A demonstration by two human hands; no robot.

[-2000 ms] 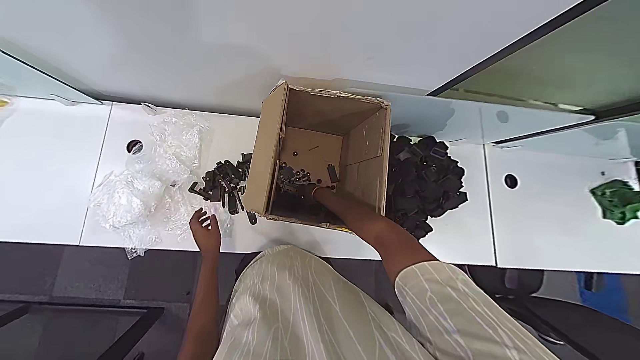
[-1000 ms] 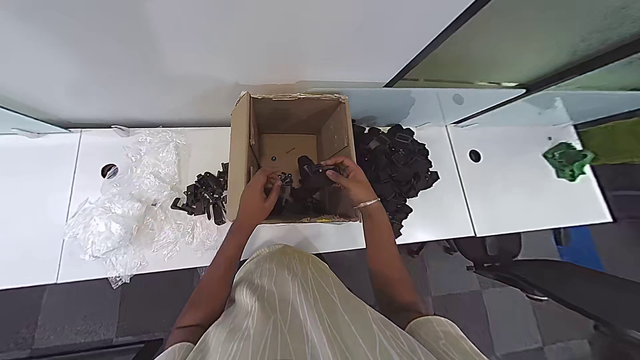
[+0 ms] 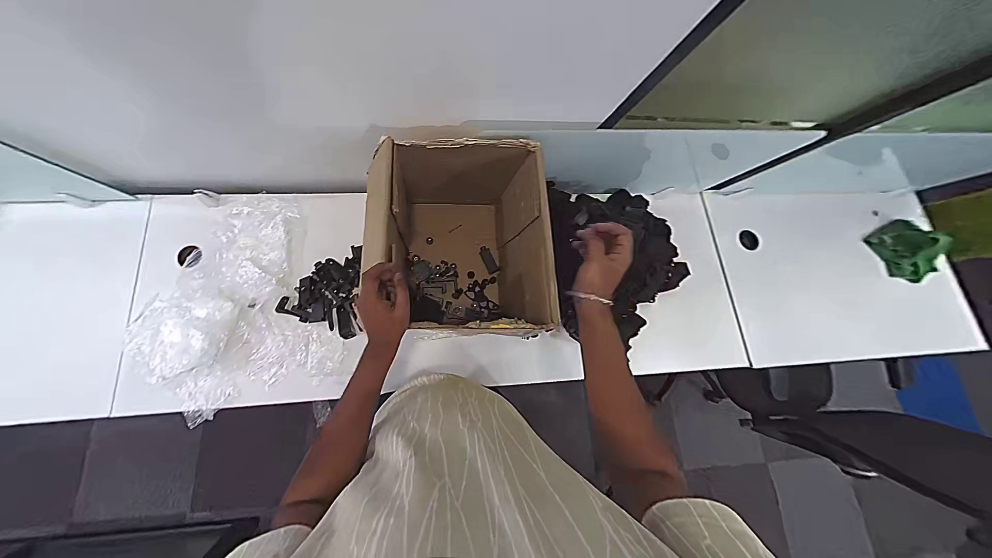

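Observation:
An open cardboard box [image 3: 379, 205] stands on the white table, with small black parts [image 3: 442, 283] on its floor near the front. My left hand [image 3: 384, 304] is at the box's left wall, fingers curled; whether a small part is inside them is unclear. Over a heap of black plastic pieces [image 3: 659, 260] right of the box is my right hand [image 3: 604, 260], its fingers bent and blurred, with no held thing discernible. A smaller pile of black parts [image 3: 329, 294] lies against the box's left side.
Crumpled clear plastic wrap [image 3: 182, 337] covers part of the white table [image 3: 674, 341] at left. A green plastic bag [image 3: 907, 249] lies at the far right. Behind the table run a wall and glass panels. A black chair [image 3: 891, 442] stands below on the right.
My right hand has moved from over the box to the heap on the right, and the black piece it held is no longer seen in it. My left hand has moved to the box's left wall.

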